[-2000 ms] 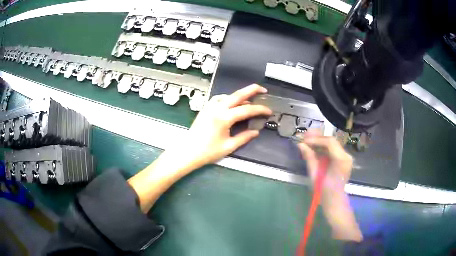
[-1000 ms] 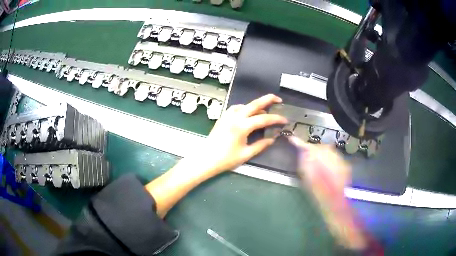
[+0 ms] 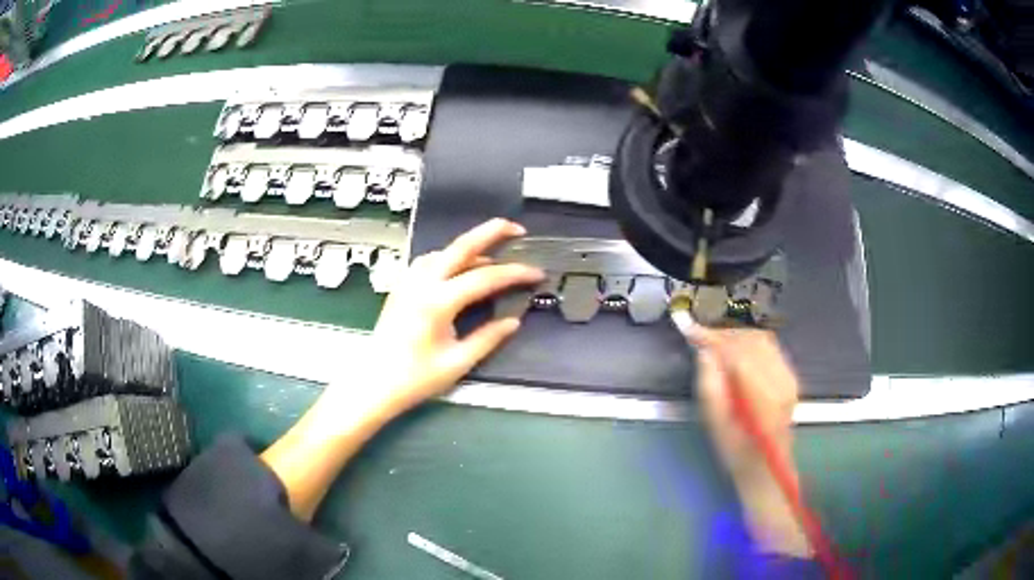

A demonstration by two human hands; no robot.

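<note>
A carrier strip [image 3: 582, 297] with several pale rounded tabs lies on the black work pad [image 3: 488, 136], partly under the black microscope head [image 3: 680, 204]. My left hand [image 3: 437, 312] holds the strip's left end between thumb and fingers. My right hand [image 3: 748, 380], slightly blurred, grips a red-handled tool [image 3: 782, 459]. Its pale tip touches or nearly touches the strip's lower edge between two tabs, right of the middle. A plain silver bar [image 3: 565, 185] lies on the pad above the strip.
Several carrier strips [image 3: 308, 122] lie in rows left of the pad. Two stacked blocks of strips [image 3: 119, 436] stand at the lower left. Another strip [image 3: 204, 36] lies at the back left. A thin white stick [image 3: 448, 555] lies near the front edge. Silver rails [image 3: 272, 346] cross the green surface.
The view has shifted. My right hand has moved from the strip's left part to its right part, and the red shaft shows clearly again. My left hand still holds the left end.
</note>
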